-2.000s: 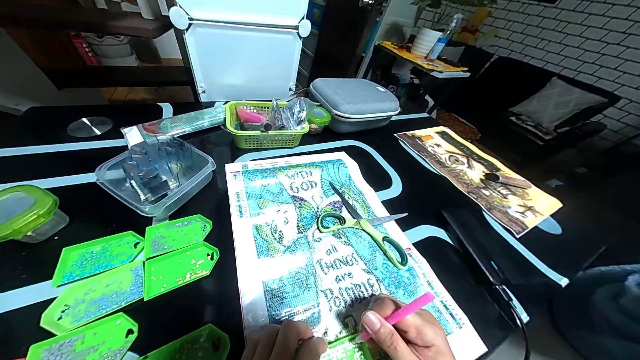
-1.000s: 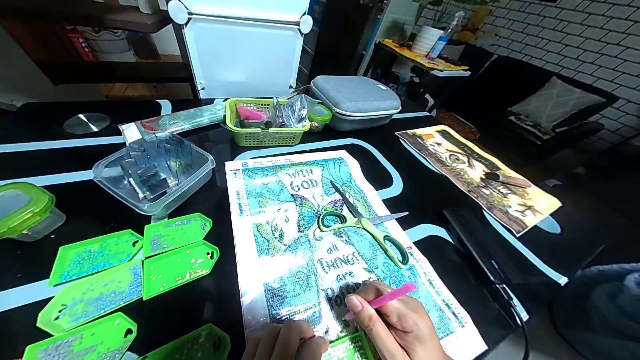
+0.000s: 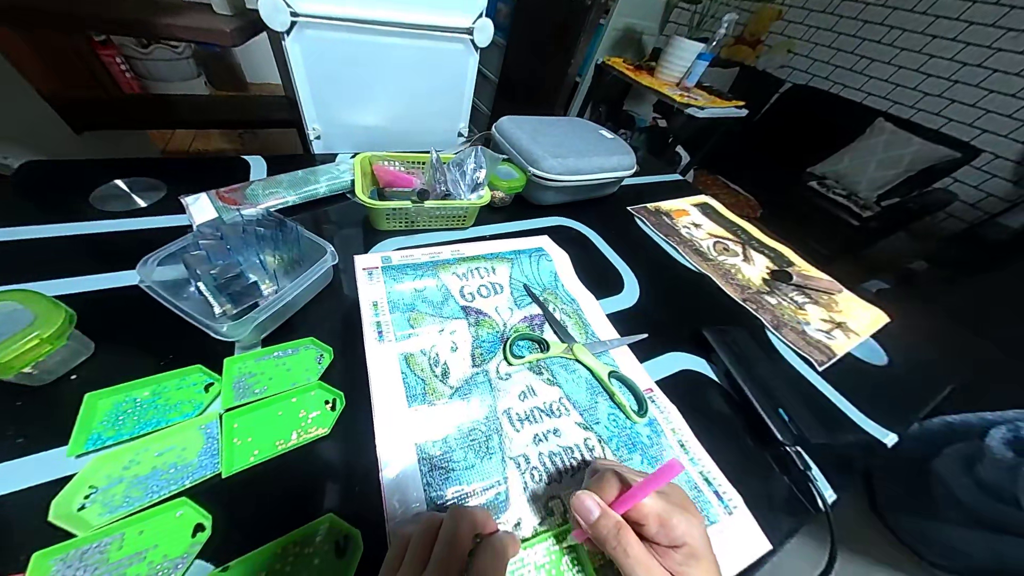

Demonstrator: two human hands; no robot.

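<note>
My right hand (image 3: 648,520) grips a pink diamond-painting pen (image 3: 648,488), its tip down at a green bead tray (image 3: 552,552) at the bottom edge of the view. At that tray's left side is my left hand (image 3: 456,540), fingers curled against it. Both hands rest over the lower part of a diamond-painting canvas (image 3: 460,440) with lettering and blue patterns. Open scissors (image 3: 580,352) with green handles lie across the canvas. More green trays of beads (image 3: 276,424) lie to the left.
Behind the canvas stand a green basket (image 3: 424,212) and a grey zip case (image 3: 564,156). A clear plastic tub (image 3: 236,320) of small packets and a green-lidded container (image 3: 36,336) are on the left. To the right lie an owl picture (image 3: 752,272) and a black device with a cable (image 3: 768,416).
My right hand with the pink pen was over the canvas lettering one second ago and has moved down to the green tray. My left hand stays near the tray.
</note>
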